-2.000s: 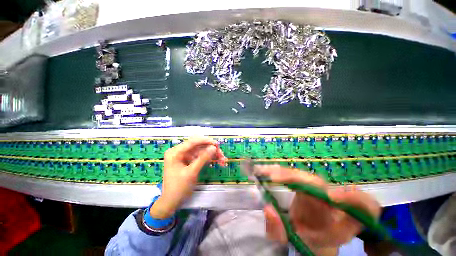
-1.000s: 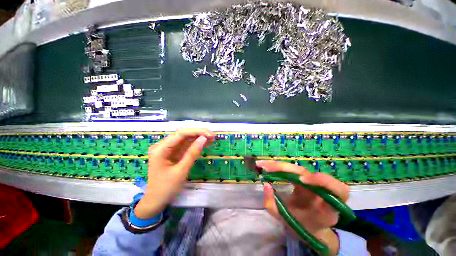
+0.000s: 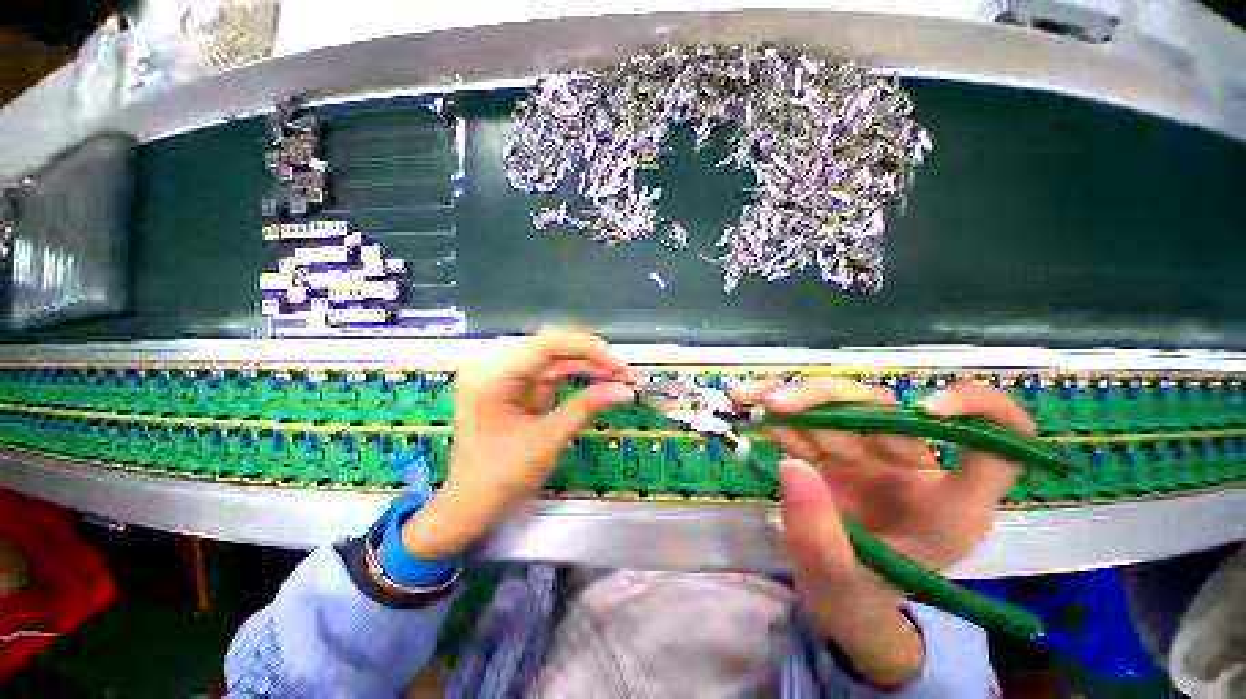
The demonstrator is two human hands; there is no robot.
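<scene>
My left hand (image 3: 526, 417), with a blue wrist strap (image 3: 410, 541), pinches a tiny component (image 3: 637, 388) between thumb and fingertips above the circuit boards. My right hand (image 3: 895, 478) holds green-handled cutters (image 3: 943, 426), handles spread. Their silver jaws (image 3: 694, 407) point left and meet the component at my left fingertips; whether they touch it is too small to tell. Below lies a double row of green circuit boards (image 3: 342, 458) with blue dots. The large silver pile of loose components (image 3: 820, 164) lies on the green surface beyond, with a single loose piece (image 3: 657, 280) nearer me.
White block components (image 3: 335, 287) with long wires and darker blocks (image 3: 297, 164) lie left of the pile. A clear plastic bag or tray (image 3: 75, 239) is at far left. A pale metal rail (image 3: 765, 358) runs behind the boards. Red cloth (image 3: 48, 587) shows at lower left.
A second ago my left hand was empty-looking and farther left. It has moved right to the cutter jaws. The cutters have turned to point left, and one of two loose pieces before the pile is gone.
</scene>
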